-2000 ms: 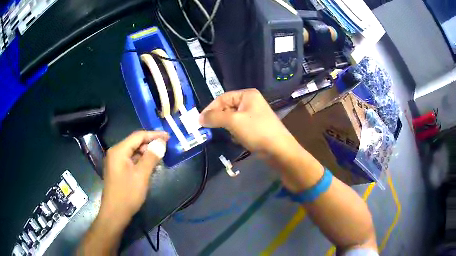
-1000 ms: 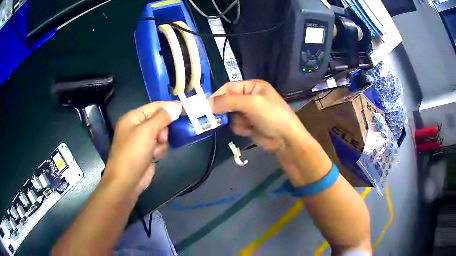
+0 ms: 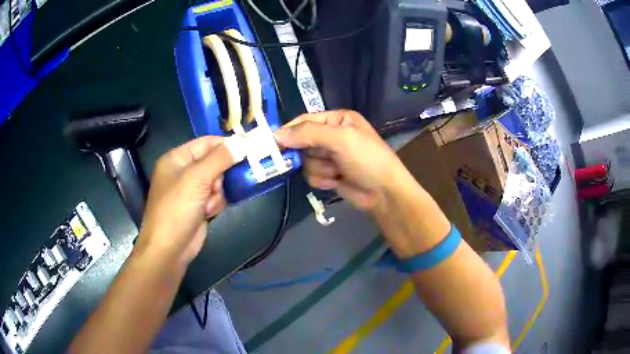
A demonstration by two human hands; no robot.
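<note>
A small white printed label (image 3: 261,143) lies across the two cream tape strips (image 3: 269,168) at the front of the blue tape dispenser (image 3: 195,86). My left hand (image 3: 185,190) pinches the label's left end between thumb and finger, and a pale cover shows at the fingertip. My right hand (image 3: 340,155) pinches the label's right end, with its other fingers curled. The fingertips hide both label ends. The strips run from the two cream rolls (image 3: 254,83) under the label to the dispenser's cutting edge.
A black barcode scanner (image 3: 110,131) lies left of the dispenser. A circuit board on a white panel (image 3: 52,276) is at lower left. A dark grey label printer (image 3: 387,69) stands behind right, with a cardboard box (image 3: 452,187) beside the bench. Cables run past the dispenser.
Since the first frame, the label has moved from the right strip to across both strips, and my left fingers have closed on its left end. Over the last second, little has changed but a slight view shift.
</note>
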